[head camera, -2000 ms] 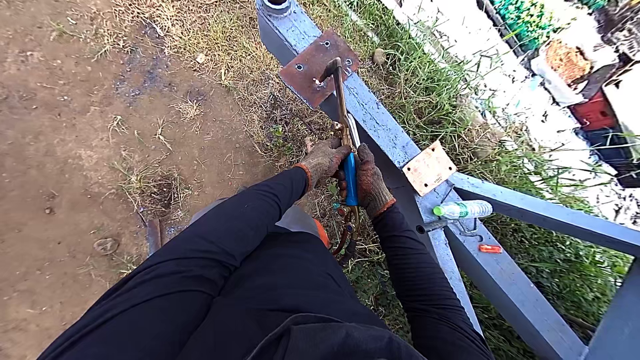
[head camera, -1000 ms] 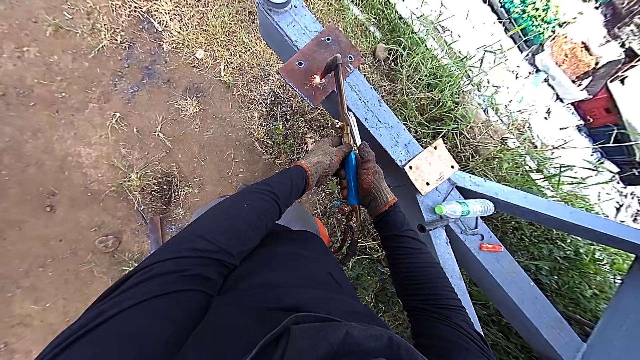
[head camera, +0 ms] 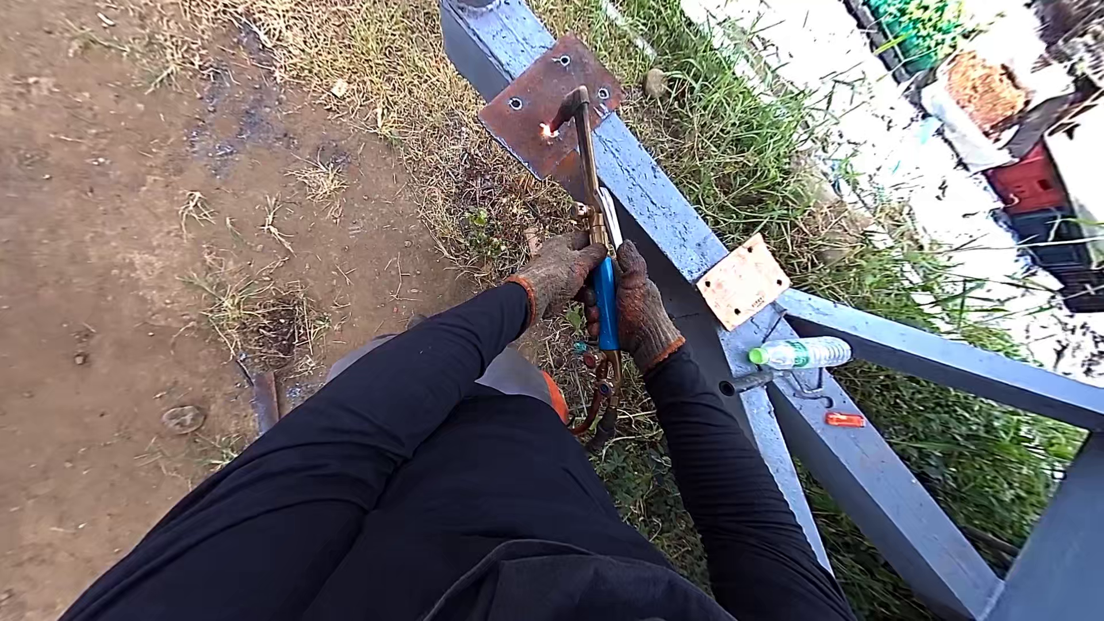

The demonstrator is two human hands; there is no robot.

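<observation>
My right hand (head camera: 644, 306), in a worn knit glove, is closed around the blue handle of a gas cutting torch (head camera: 607, 302). My left hand (head camera: 561, 269), gloved too, grips the torch at the front of the handle, by its brass body. The torch's bent head lies over a rusty steel plate (head camera: 539, 99) with holes in it, and a small bright glow shows on the plate beside the tip. That plate rests on a grey-painted steel beam (head camera: 655, 185). Hoses hang from the rear of the torch. A lighter-coloured plate with holes (head camera: 743, 283) lies farther down the beam.
A plastic bottle with a green cap (head camera: 802, 353) and a red-orange lighter-like object (head camera: 844, 419) lie on the steel frame at the right. A short pipe (head camera: 747, 381) juts from it. Grass and bare soil surround the frame; a red crate (head camera: 1028, 181) stands at the upper right.
Sparks and a glow appeared at the torch tip one second ago; two seconds ago none showed. The glow is now a small bright spot. Both hands keep their hold on the torch.
</observation>
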